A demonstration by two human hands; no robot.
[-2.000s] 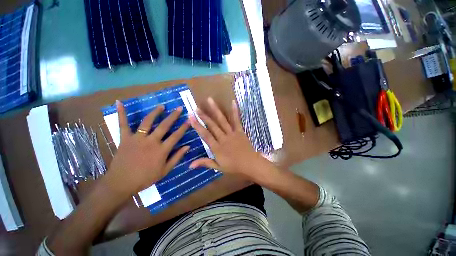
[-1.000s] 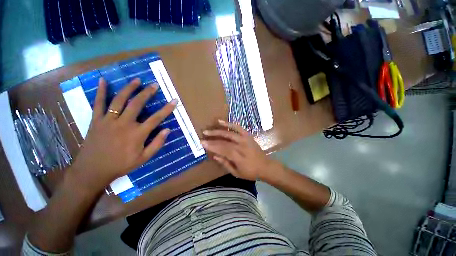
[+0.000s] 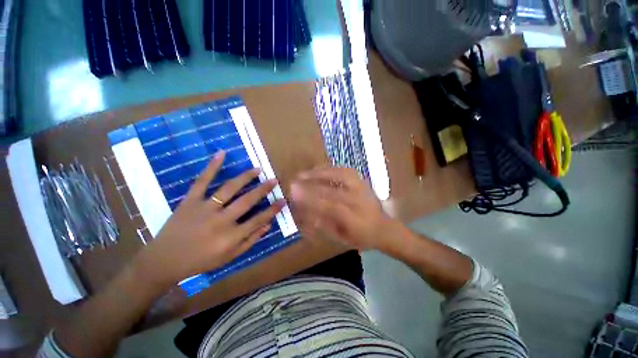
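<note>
A bright blue solar cell with pale parallel lines lies flat on the brown bench. A white strip runs along its left edge and a narrower white strip along its right edge. My left hand lies over the lower middle of the cell, fingers apart, a ring on one finger, gripping nothing. My right hand is just right of the cell's right edge, blurred, fingers bent; whether it holds anything small cannot be seen. Thin silver ribbon ends stick out beyond the cell's left edge.
Silver ribbon piles lie left and right, each beside a long white strip stack. Dark cell stacks lie on the green mat. At right are a grey vented machine, a black iron holder with yellow sponge, a cable, and red-yellow-handled scissors.
My right hand has moved off the cell to its right side, and its fingers have bent. My left hand has shifted down and right on the cell. The view has also shifted.
</note>
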